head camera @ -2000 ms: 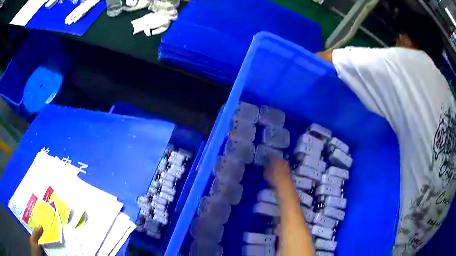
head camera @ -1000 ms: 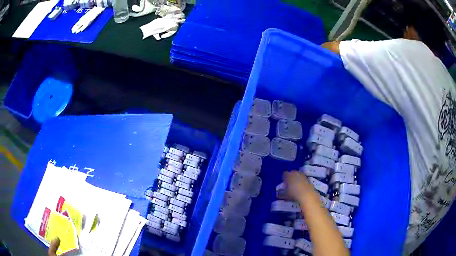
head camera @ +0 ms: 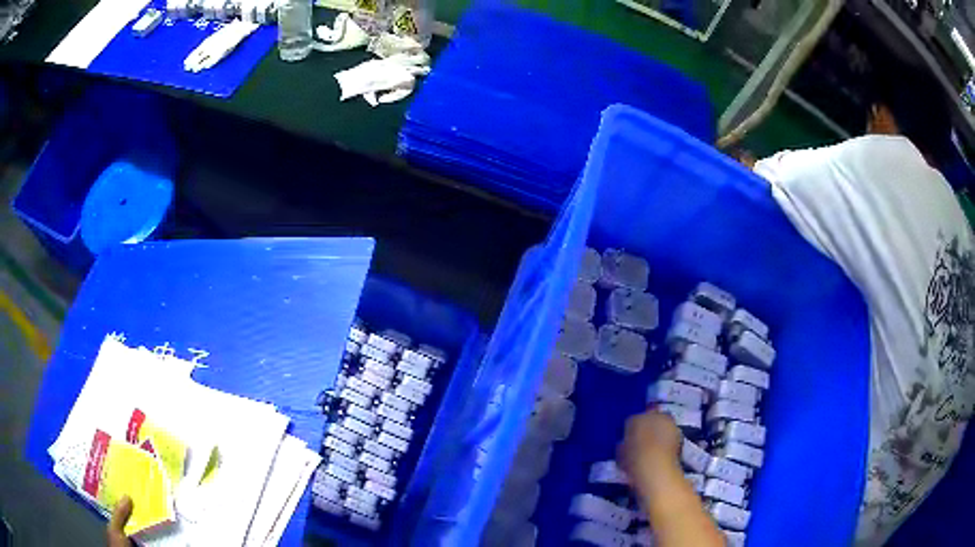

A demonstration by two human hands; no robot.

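A large blue tote (head camera: pixel 813 353) holds white power units. Flat translucent-looking units (head camera: pixel 622 349) lie along its left side, and units on edge (head camera: pixel 730 441) stand in uneven rows at the centre and right. My right hand (head camera: pixel 654 459) is inside the tote over the on-edge units, fingers bent down. It is blurred, and whether it grips a unit is hidden. My left hand (head camera: pixel 121 526), cut off at the bottom edge, holds white papers (head camera: pixel 171 427) with yellow and red cards (head camera: pixel 139 489) by their lower left edge. They lie over a slanted blue sheet (head camera: pixel 246 288).
A lower blue bin (head camera: pixel 454 353) of close-packed white units is left of the tote. A person in a white shirt (head camera: pixel 909 278) stands at the tote's right side. Stacked blue sheets (head camera: pixel 545 96) and white gloves (head camera: pixel 380 77) lie on the dark bench. A round blue stool (head camera: pixel 126 203) is at left.
My right hand has moved from the flat units down to the on-edge units. The view has shifted, and the tote's left wall now covers more of the left column. My left hand still holds the papers.
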